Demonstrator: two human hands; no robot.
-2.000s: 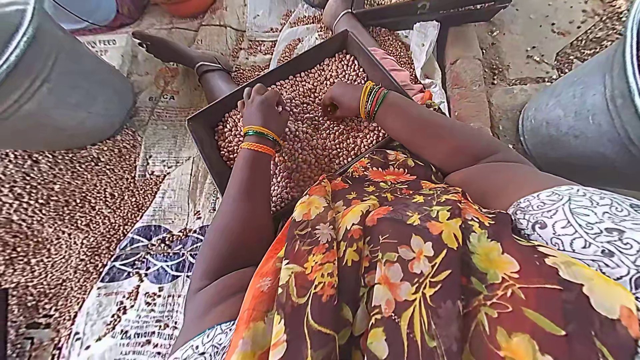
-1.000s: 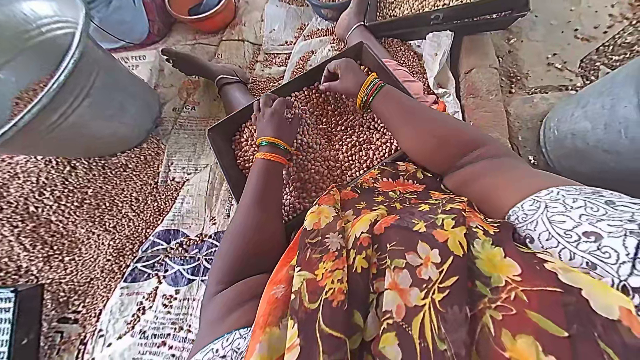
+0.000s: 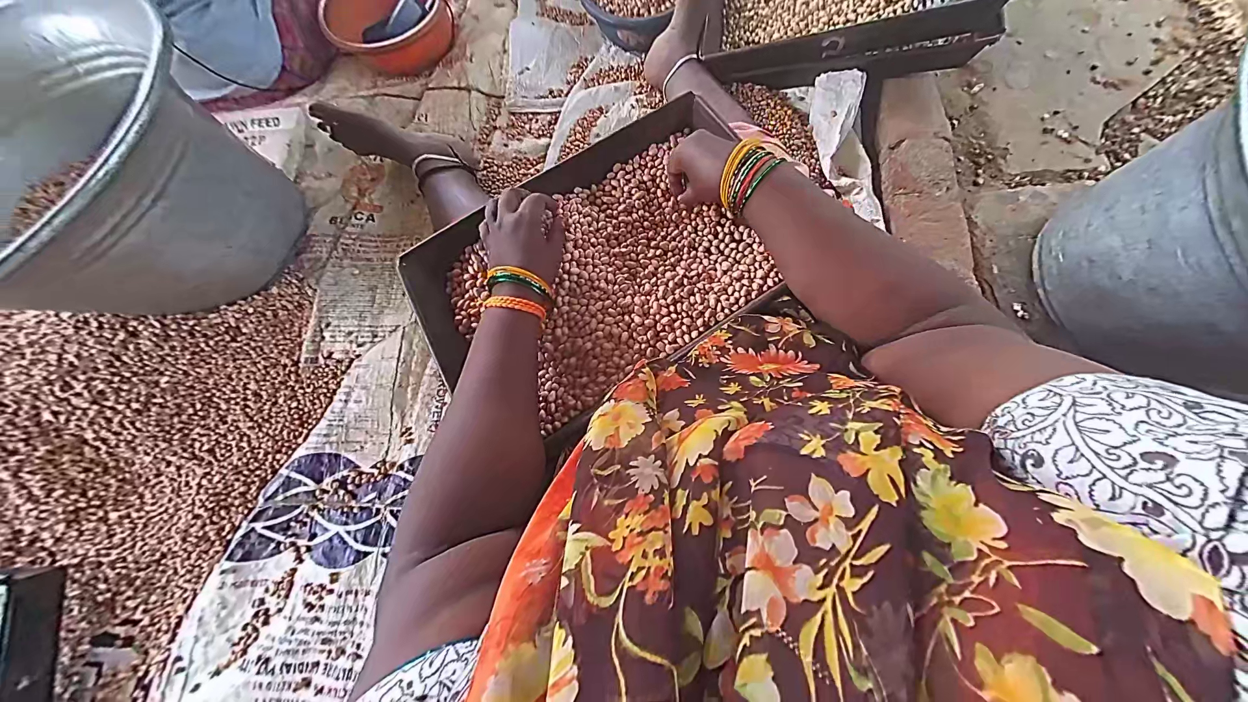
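A dark rectangular tray lies tilted across my lap, filled with pinkish-brown nuts or beans, perhaps shelled peanuts. My left hand, with orange and green bangles at the wrist, rests on the nuts near the tray's left side. Its fingers are curled down and their tips are hidden. My right hand, with yellow, green and red bangles, is at the tray's far right corner. Its fingers are bent towards the nuts; whether anything is pinched between them cannot be seen.
Metal buckets stand at left and right. Loose nuts are heaped on the left beside printed sacks. Farther off are an orange tub, a dark bowl and another tray of nuts. My bare feet stretch beyond the tray.
Two seconds ago both hands were closer together over the tray's far part. My left hand has since moved nearer to me along the left side, and my right hand to the far right corner.
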